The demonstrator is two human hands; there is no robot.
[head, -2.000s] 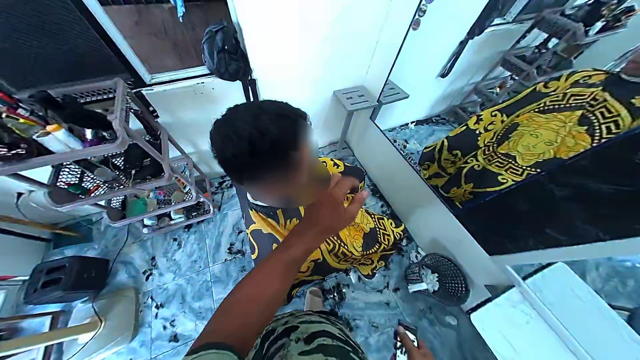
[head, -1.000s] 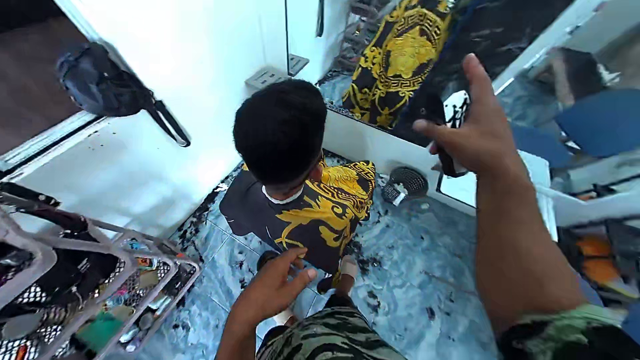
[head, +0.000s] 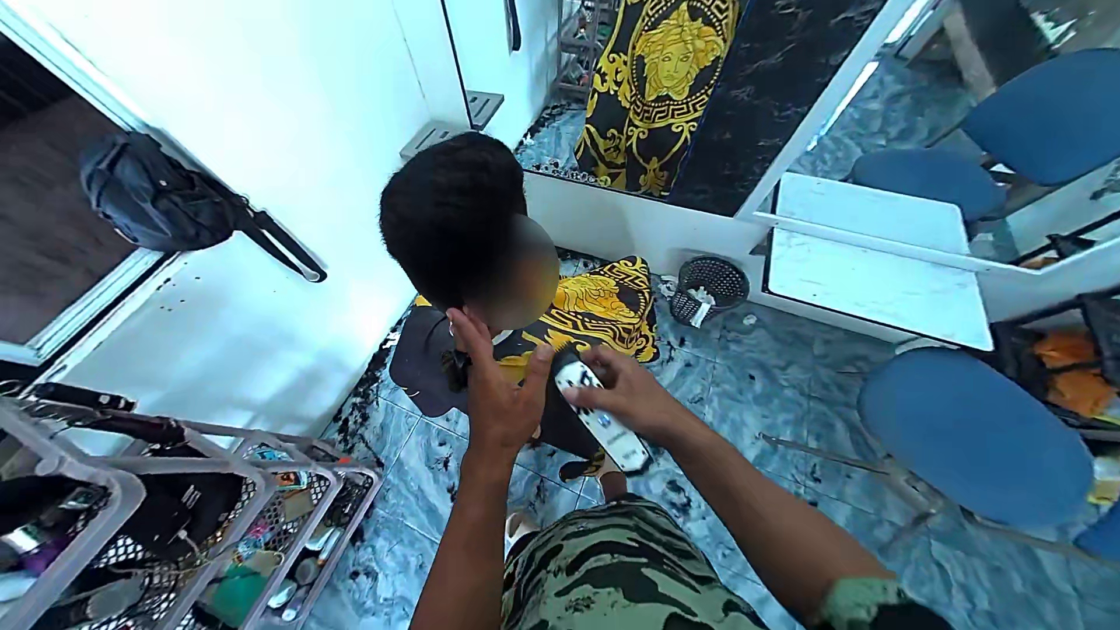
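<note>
A seated person with short dark hair (head: 451,214) wears a black and gold patterned barber's cape (head: 604,306). My left hand (head: 499,394) is raised by the back of the neck, below the ear, fingers upward and slightly apart; a small dark bristly thing (head: 455,369) shows beside its palm, and I cannot tell whether the hand holds it. In my right hand (head: 626,394) is a white and black hair clipper (head: 602,420), its dark blade end pointing up toward my left fingertips. The clipper is clear of the hair.
Plastic rack baskets (head: 262,499) with bottles and tools stand lower left. A mirror (head: 674,96) is on the wall ahead. A mesh bin (head: 713,284), a white shelf (head: 875,280) and a blue stool (head: 976,437) are to the right. A backpack (head: 157,192) hangs at left; cut hair litters the tiled floor (head: 752,394).
My right hand has come from high on the right down to the left hand, with the clipper in it. My left hand has moved up to the person's neck.
</note>
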